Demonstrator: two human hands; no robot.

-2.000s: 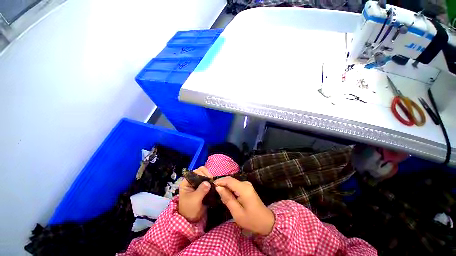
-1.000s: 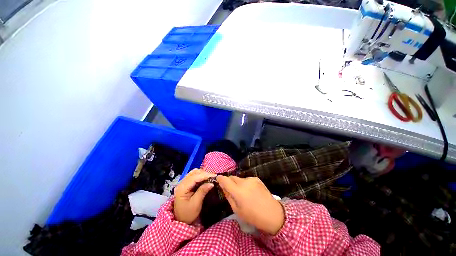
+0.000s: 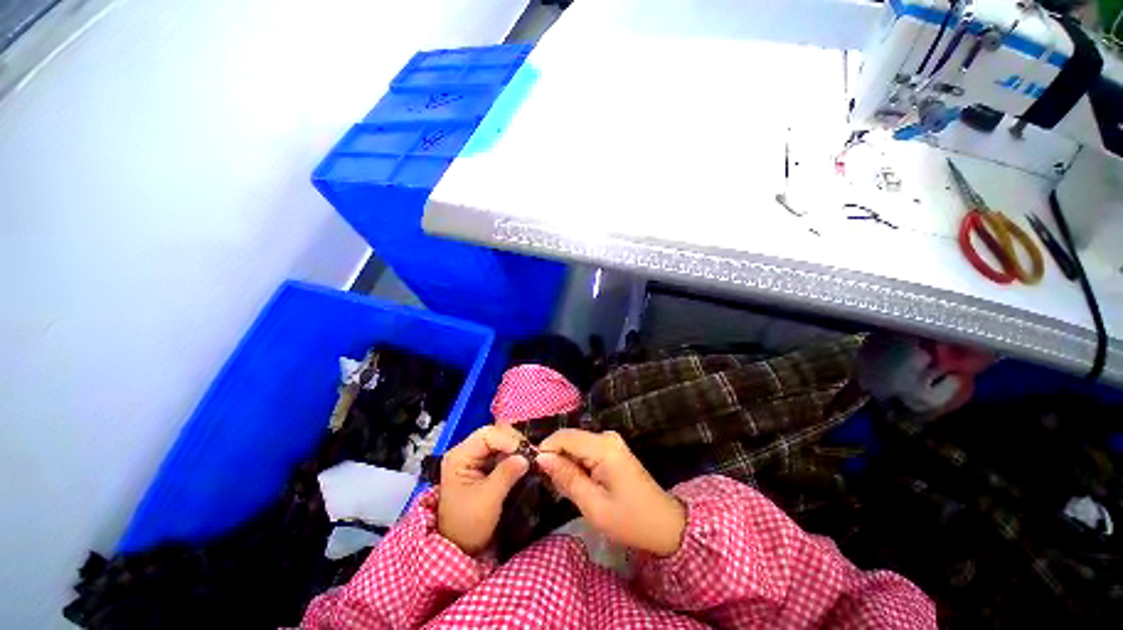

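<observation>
A dark plaid garment piece [image 3: 727, 400] lies over my lap and under the table edge, brown-black with thin pale check lines. My left hand [image 3: 478, 490] pinches a small dark edge of cloth between thumb and fingers. My right hand [image 3: 612, 490] meets it at the fingertips and pinches the same small edge from the right. The bit between the fingertips is tiny and mostly hidden. I cannot tell whether a tool is in my right fingers.
An open blue crate [image 3: 265, 322] with dark cloth and white scraps [image 3: 366, 492] stands at left. Stacked blue crates [image 3: 406, 172] stand beyond it. The white table [image 3: 665, 148] carries red-and-yellow scissors [image 3: 1000, 246], a black tool [image 3: 1053, 249], thread bits and a sewing machine [image 3: 985, 62]. Dark cloth lies lower right.
The dark cloth end that stuck out above my left hand is now mostly hidden between my fingertips. My right hand has turned and drawn slightly back from over the left fingers. The view has shifted slightly.
</observation>
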